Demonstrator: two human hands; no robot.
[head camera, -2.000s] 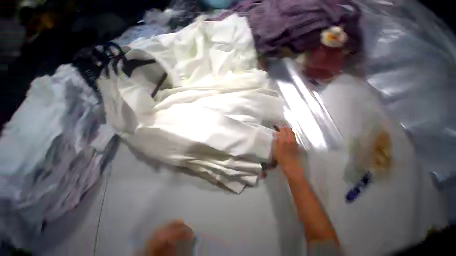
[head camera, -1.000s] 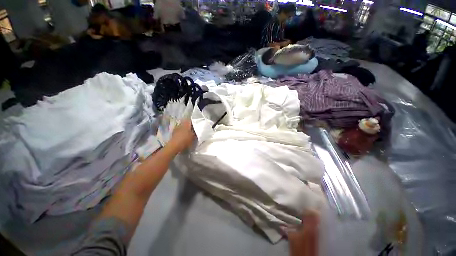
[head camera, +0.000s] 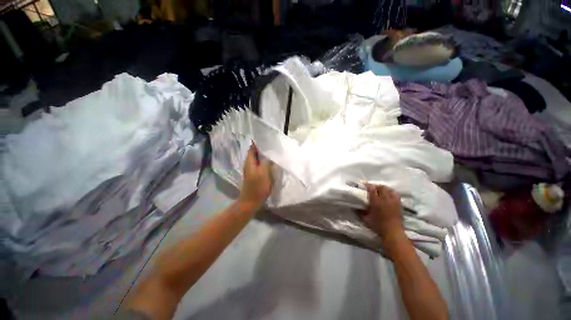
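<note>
A bundle of cream-white hung shirts (head camera: 350, 150) lies on the pale table (head camera: 263, 275) in front of me, with black hangers (head camera: 219, 94) bunched at its upper left end. A dark hanger bar shows inside the open collar of the top shirt. My left hand (head camera: 257, 178) grips the front edge of the top shirt below its collar. My right hand (head camera: 383, 209) is on the lower front of the same shirt, its fingers closed on the cloth. A small dark thing shows at the right fingertips, too blurred to name.
A large white shirt pile (head camera: 94, 156) lies at left. Clear plastic sleeves (head camera: 471, 250) lie right of the bundle. Beyond are a purple striped shirt (head camera: 488, 125), a reddish bottle (head camera: 516, 215) with a pale top, and a light blue round container (head camera: 407, 70).
The view has shifted, with the bundle nearer. My left hand has moved down from the collar area along the top shirt's edge. My right hand has moved up from the hem onto the shirt front.
</note>
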